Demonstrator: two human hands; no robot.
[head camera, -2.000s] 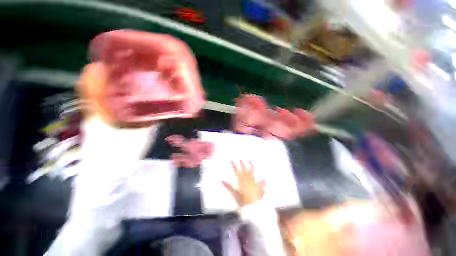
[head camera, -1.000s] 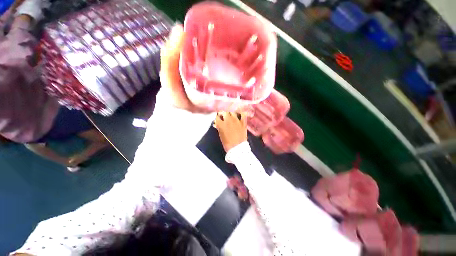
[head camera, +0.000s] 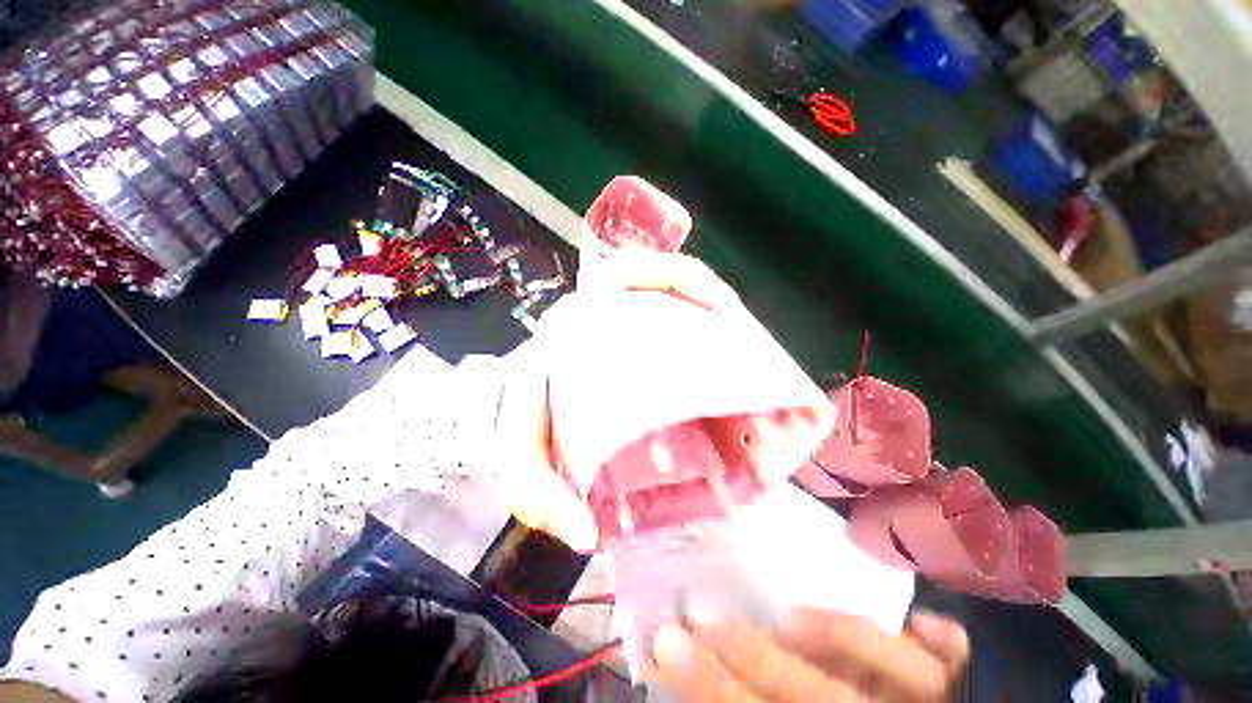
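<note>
A pink cup-like housing (head camera: 687, 343), washed out by glare on its outside, is tilted with its open end towards me. My left hand (head camera: 552, 481) grips it from the left side, mostly hidden behind it. My right hand (head camera: 810, 659) is at the bottom, blurred, its fingers on a pale flat piece (head camera: 687, 584) at the housing's open end. Red wires (head camera: 549, 676) run left from the pale piece. Glare hides how far the piece sits inside the housing.
Pink housings (head camera: 886, 433) stand in a row at right, one with red wire up; another housing (head camera: 636, 216) stands behind. White-faced wired parts (head camera: 343, 309) and green strips lie left of centre. A packed silvery block (head camera: 179, 124) is upper left. Red-handled scissors (head camera: 832, 114) lie beyond the green panel.
The housing in my left hand has moved down and tipped its opening towards me. My right hand has come to the bottom with the pale wired piece. The view has shifted, showing the wired-parts pile.
</note>
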